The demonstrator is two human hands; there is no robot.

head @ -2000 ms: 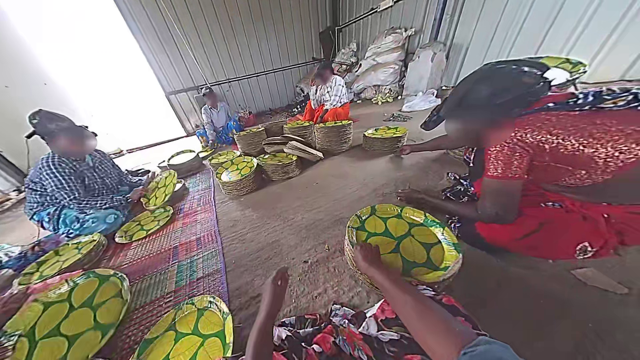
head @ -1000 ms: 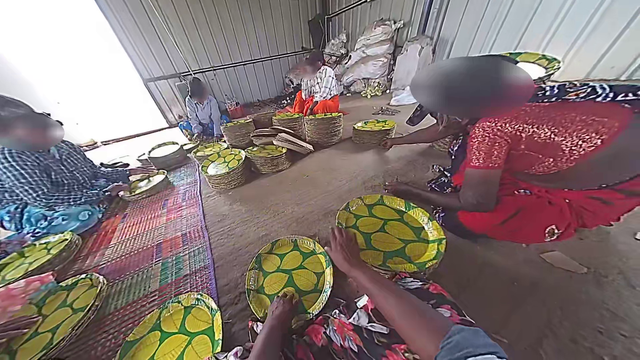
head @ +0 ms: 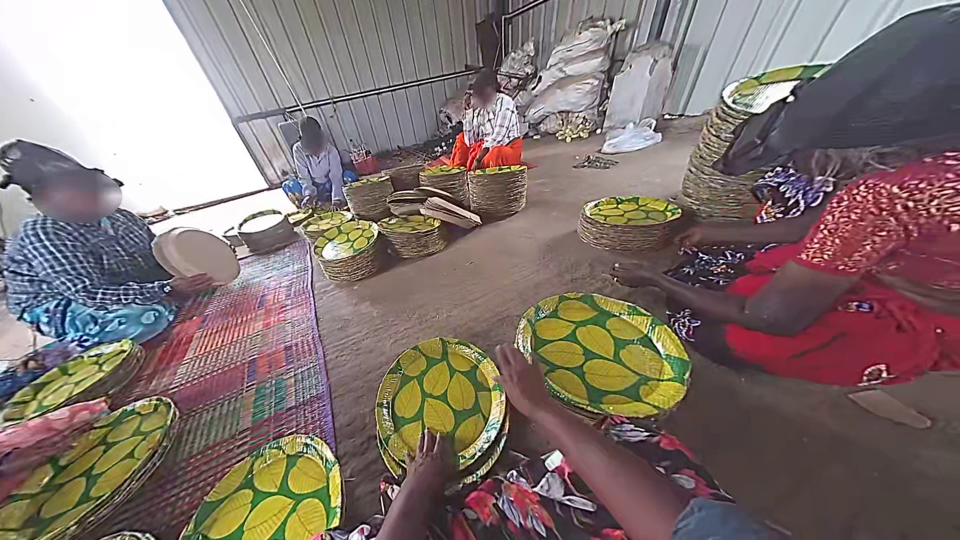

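Note:
Two stacks of round plates with a green and yellow leaf pattern stand on the floor before me. My left hand lies on the near edge of the top plate of the smaller stack, fingers spread. Between the two stacks is my right hand, its fingers extended near the right rim of the smaller stack and the left rim of the larger stack. Whether its fingertips touch either rim I cannot tell. A floral cloth covers my lap beneath both forearms.
At the right a person in red sits near a low plate stack and a tall one. More plate stacks lie left, by a woven mat. A person in a checked shirt holds pale discs. Others sit behind.
My right hand has moved left from the larger stack towards the smaller one. Plates now lie by my left hand, where bare floor showed two seconds ago. The person at left has lifted pale discs.

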